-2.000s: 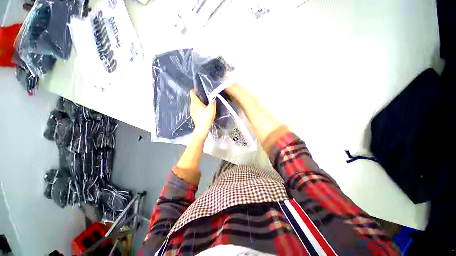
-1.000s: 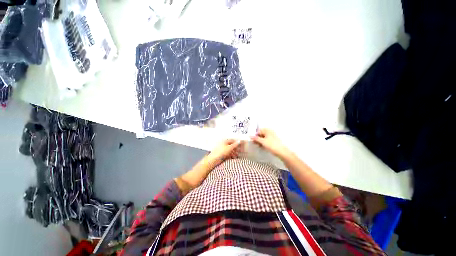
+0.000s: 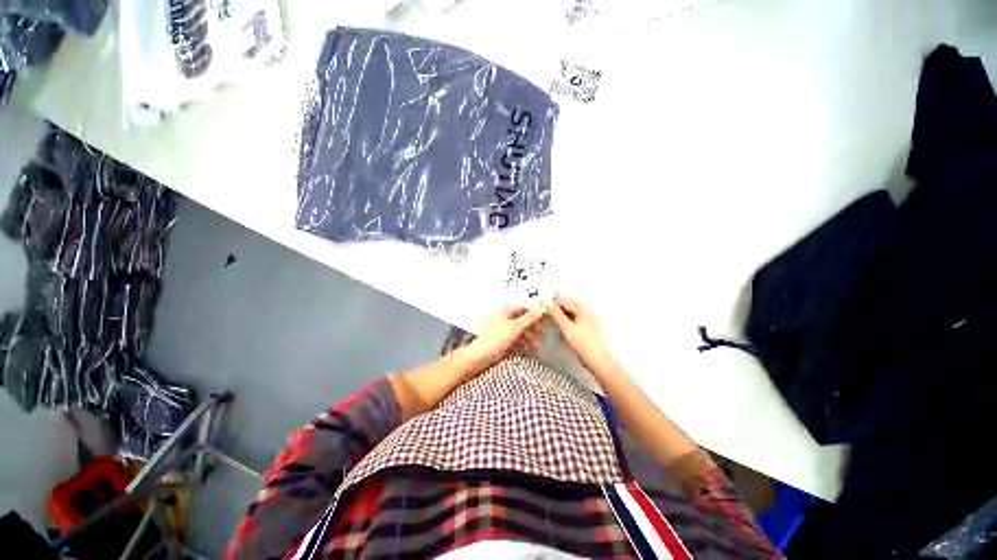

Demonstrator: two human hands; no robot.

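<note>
A bagged garment (image 3: 421,137) lies flat on the white table in front of me, dark cloth looking grey under shiny clear film with black lettering. The bag's clear end, with a QR square, reaches towards me to the near table edge. My left hand (image 3: 508,328) and my right hand (image 3: 574,328) are close together there, fingertips pinching the bag's edge. The exact part of the closure between the fingers is too small to tell.
Empty printed polybags (image 3: 197,55) lie at the far left of the table (image 3: 678,219). A pile of black garments (image 3: 831,306), one with a drawstring, is at right. Shiny bagged bundles (image 3: 88,263) are on the floor at left, near a metal frame (image 3: 180,459) and an orange-red object (image 3: 93,492).
The garment's bag has been laid flat, and both hands have moved from its upper part to its near edge. In the last second the hands stay there, the right closer to the left.
</note>
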